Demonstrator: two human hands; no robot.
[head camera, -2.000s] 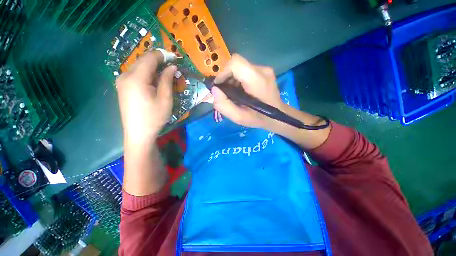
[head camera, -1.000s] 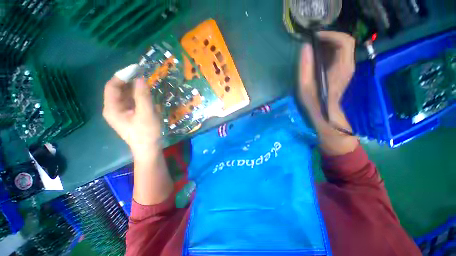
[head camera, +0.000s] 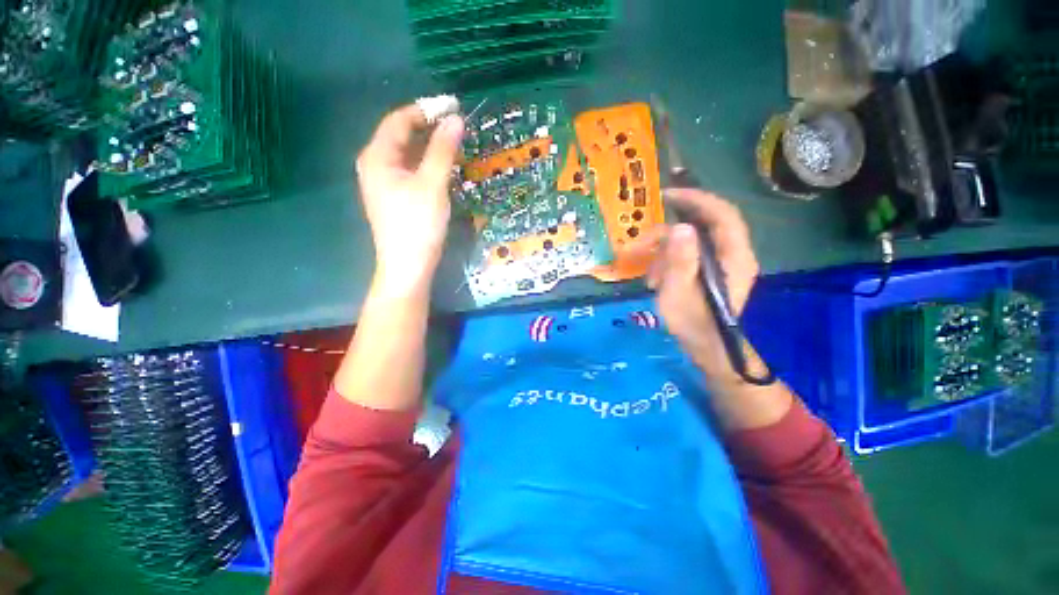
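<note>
A green circuit board (head camera: 523, 198) lies on the bench in front of me, with orange showing through two long openings. The orange fixture (head camera: 625, 186) shows at its right side. My right hand (head camera: 703, 262) holds the black soldering iron (head camera: 717, 299) like a pen, its tip end pointing up and away, right of the fixture and off the board. My left hand (head camera: 406, 174) is raised at the board's upper left edge, thumb and forefinger close together, with a white wrap (head camera: 438, 107) at a fingertip. A thin line shows near the fingertips; the solder wire is hard to make out.
A round tin with silvery fill (head camera: 820, 148) stands at the right, beside a black stand (head camera: 917, 151) and a clear plastic bag (head camera: 912, 29). Stacked boards (head camera: 163, 105) are at upper left, more at the top. Blue crates (head camera: 865, 349) with boards sit below the bench edge. A white slip (head camera: 87, 262) lies left.
My right hand has come back with the iron from the tin toward the fixture. My left hand stays near the board's upper left. The whole view has shifted and turned.
</note>
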